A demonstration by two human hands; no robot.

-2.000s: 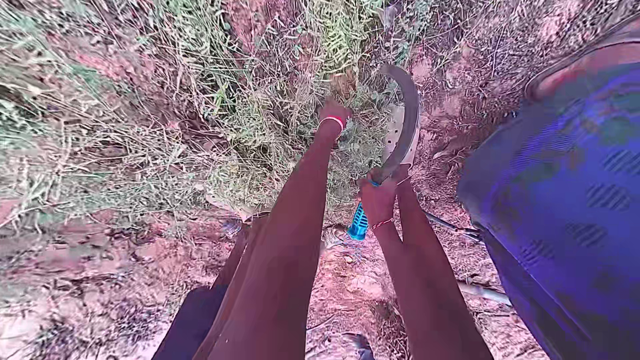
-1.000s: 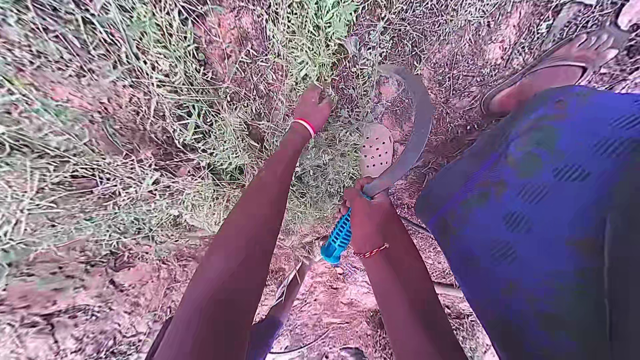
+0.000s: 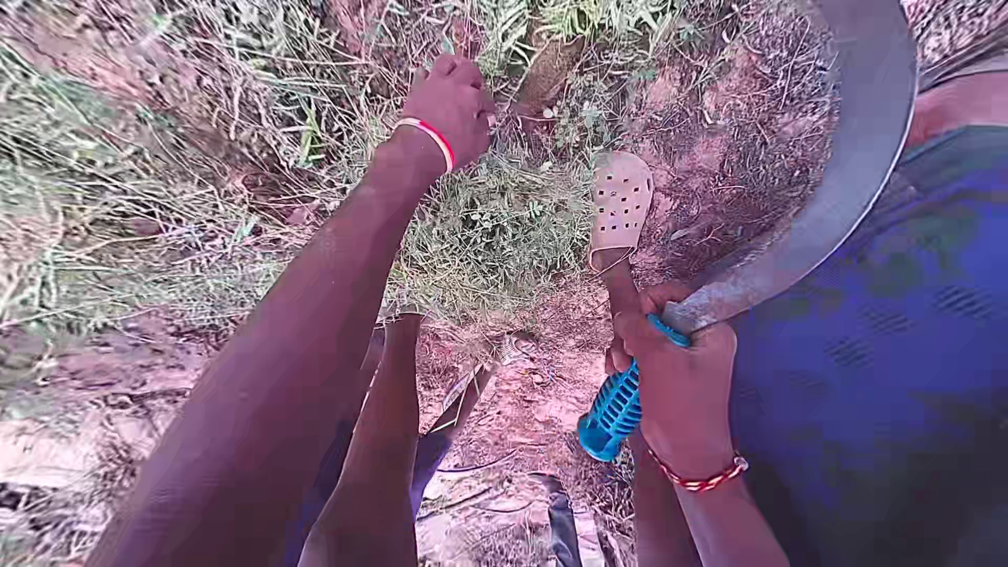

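My right hand (image 3: 685,378) grips the blue ribbed handle (image 3: 614,405) of a sickle. Its wide curved metal blade (image 3: 858,150) rises to the upper right, past the frame's top edge, in front of the blue patterned clothing. At the upper left of centre, my left hand (image 3: 453,106) is over the grass, its fingers bent; whether stems lie in them cannot be told. Cut-looking green grass (image 3: 504,228) lies below and to the right of that hand.
A beige perforated clog (image 3: 622,201) on a foot stands between the hands. Another person in blue patterned clothing (image 3: 874,370) is close on the right. Dry grass and weeds (image 3: 157,197) spread over the left; reddish soil (image 3: 543,394) shows below the centre.
The sickle has swung to the right and up, away from my left hand, since one second ago. The person in blue stays at the right.
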